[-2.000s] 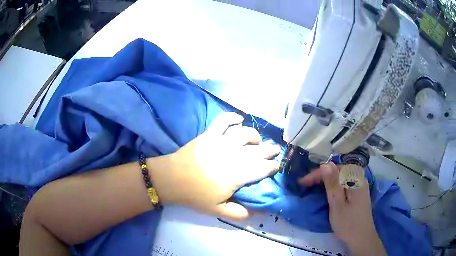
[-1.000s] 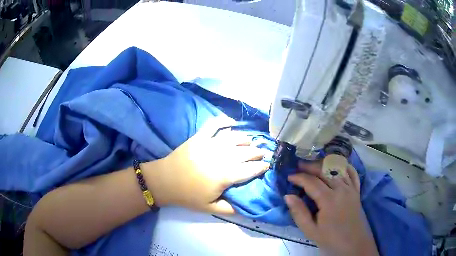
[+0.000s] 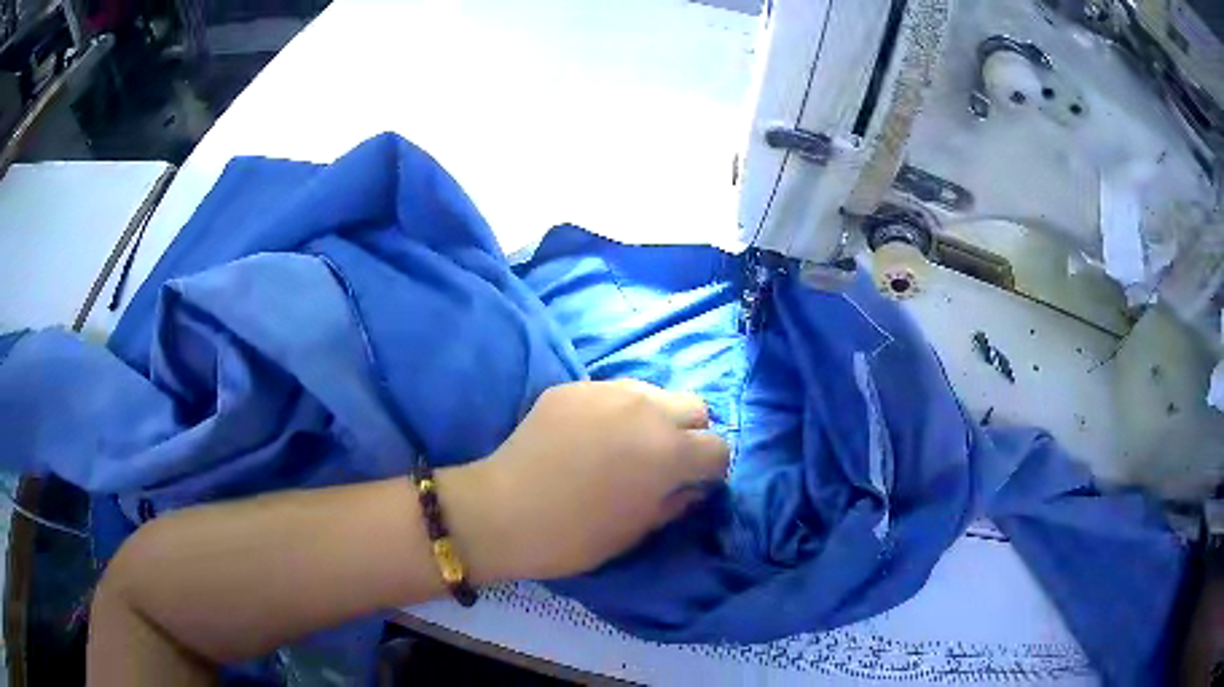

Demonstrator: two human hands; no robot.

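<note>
The blue garment [image 3: 443, 282] lies bunched across the table and passes under the presser foot [image 3: 754, 298]. My left hand [image 3: 604, 470] is curled with bent fingers gripping the cloth, in front and left of the foot. A fold of the garment loops round to the right of the foot, with a pale strip [image 3: 873, 443] along it. A narrow blue part hangs off the right front. My right hand is not seen; a small brownish patch at the lower right edge is too cut off to tell.
The white machine head [image 3: 819, 148] stands at upper right, with a cream knob [image 3: 898, 278] beside it. A small dark item [image 3: 993, 356] lies on the bed right of the foot. A printed ruler [image 3: 752, 660] runs along the front edge. A white side table [image 3: 81, 228] is at left.
My right hand has left the cloth by the needle. My left hand has moved back from the foot and curled. The cloth is spread into a loop, and the machine head sits higher in view.
</note>
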